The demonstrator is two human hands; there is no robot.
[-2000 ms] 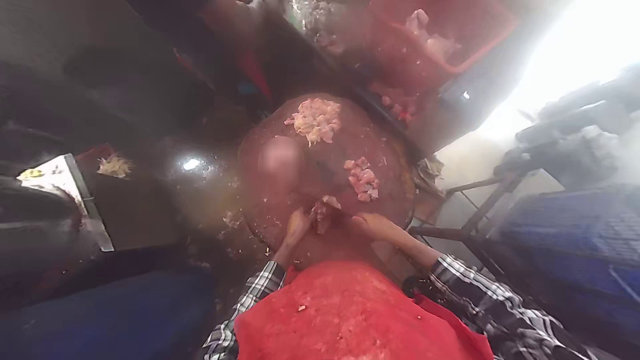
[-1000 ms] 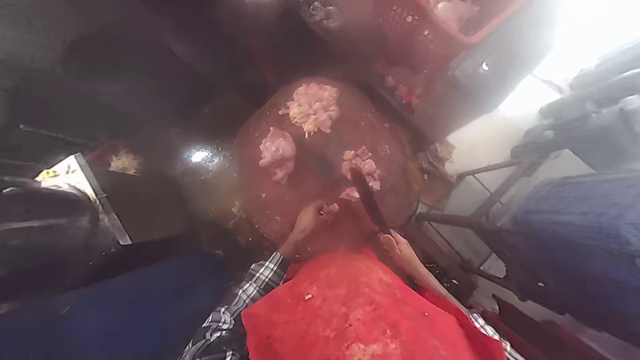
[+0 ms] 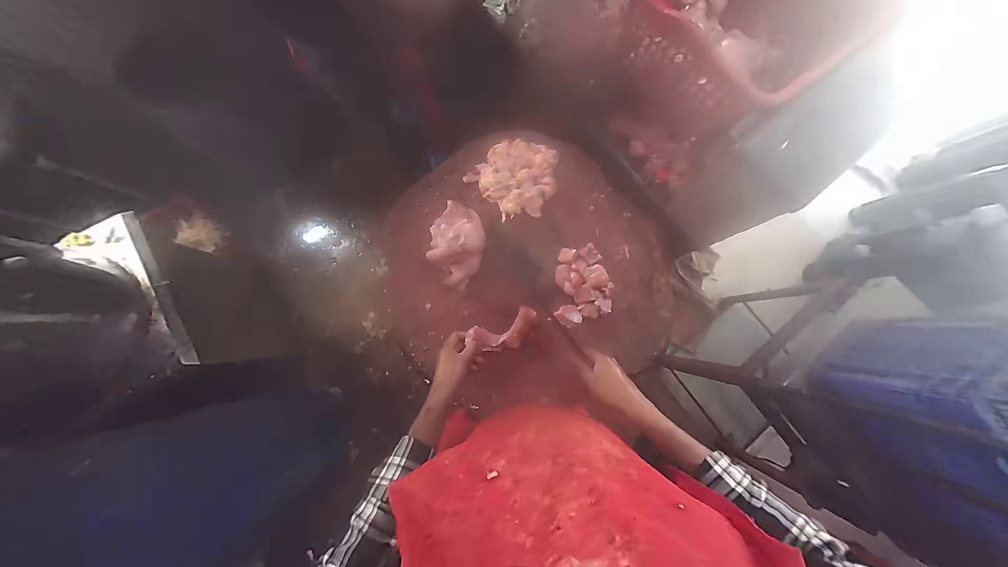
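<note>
On a round chopping block (image 3: 504, 268) lie a heap of pale yellowish meat trimmings (image 3: 517, 176) at the far side, a larger piece of raw meat (image 3: 457, 244) at the left and a pile of cut meat cubes (image 3: 583, 283) at the right. My left hand (image 3: 457, 358) grips the left end of a strip of raw meat (image 3: 512, 332) near the block's front. At the right, my right hand (image 3: 606, 378) is closed on the handle end of a knife (image 3: 573, 346). Its dark blade points away to the upper left, blurred against the block.
A red plastic crate (image 3: 776, 96) holding meat stands beyond the block at the right. Blue barrels (image 3: 913, 386) and a metal frame (image 3: 756, 370) are on the right. A blue surface (image 3: 173, 472) lies at lower left. A red apron (image 3: 575, 496) covers my front.
The knife blade, over the cube pile one second ago, now lies nearer me, to the pile's left. My left hand now holds a stretched strip of meat. The view has come closer to the block.
</note>
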